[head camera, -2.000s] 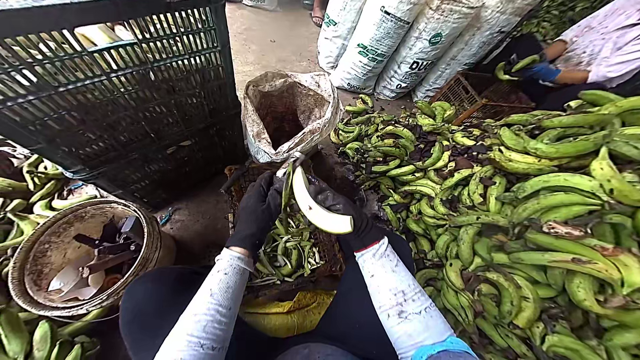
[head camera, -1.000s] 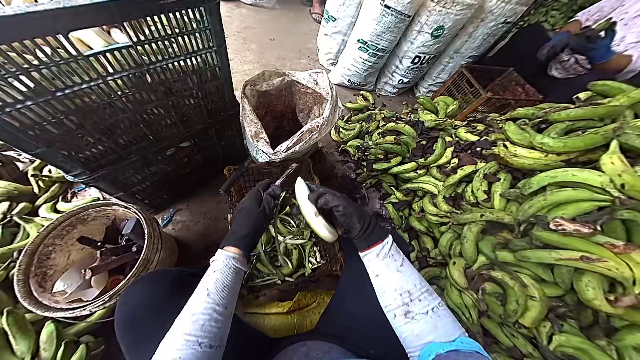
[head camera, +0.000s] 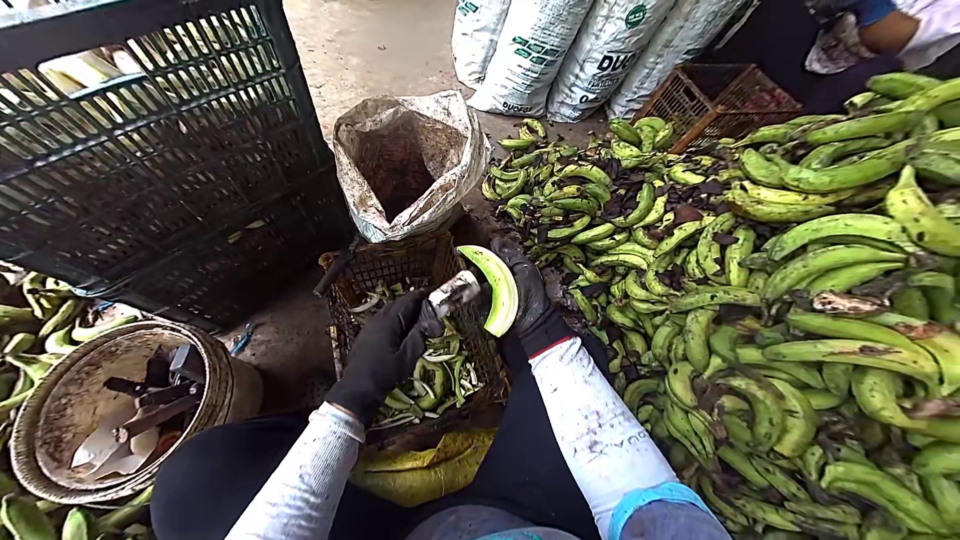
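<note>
In the middle of the head view my right hand (head camera: 529, 300), in a black glove, holds a curved green plantain (head camera: 493, 289), whose ends show cut, pale flesh. My left hand (head camera: 390, 341), also gloved in black, grips a small blade-like tool (head camera: 454, 293) with a pale, stained end, close to the left side of the plantain. The exact kind of tool cannot be told. Below both hands, a plastic crate (head camera: 336, 337) holds green peel strips (head camera: 431, 379). Just beyond it stands an open white woven sack (head camera: 469, 161), stained brown inside.
Heaped green plantains (head camera: 840, 352) cover the right side. At left are stacked dark crates (head camera: 150, 165) and a round tub (head camera: 26, 435) with knife-like tools (head camera: 154, 412). Full white sacks (head camera: 540, 52) and a brown crate (head camera: 697, 112) stand behind; another person's arm (head camera: 889, 31) shows at top right.
The pale, peeled plantain held earlier is no longer in my right hand, which now holds a green-skinned one. My left hand has kept the tool. The other person's hands have moved.
</note>
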